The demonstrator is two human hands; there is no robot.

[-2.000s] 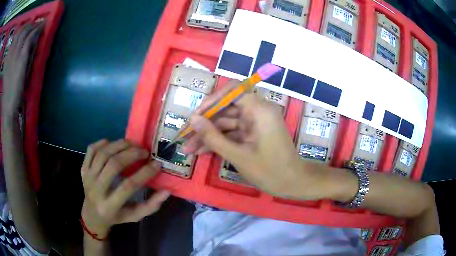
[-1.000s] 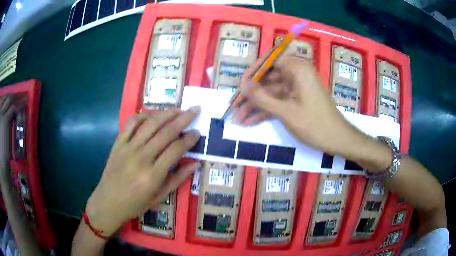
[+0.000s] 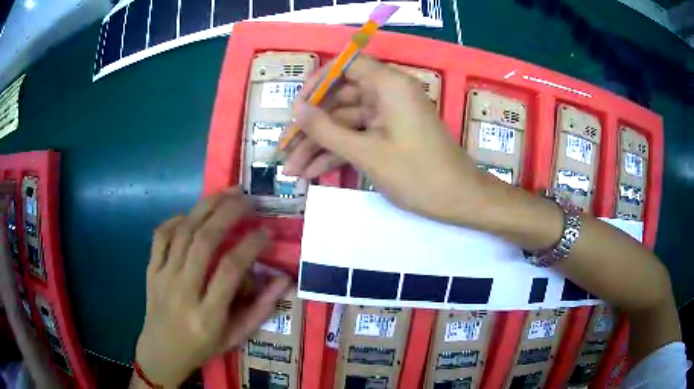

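Observation:
My right hand holds the orange tweezers like a pen, pink end up, over the top-left phone in the red foam tray. A black square lies at that phone's lower end, by the tweezers' tips, which are hard to make out. My left hand is below this phone, fingers spread and slightly blurred, with nothing visible in it. The white backing strip with a row of black squares lies across the middle of the tray, partly under my right forearm.
More open-backed phones sit in the tray's two rows. Another red tray is at the left, with part of another person's arm. A second strip of large black pieces lies on the green bench beyond the tray.
My right hand and tweezers have moved left from the strip to the top-left phone. The upright black piece at the strip is gone from it. My left hand has left the strip.

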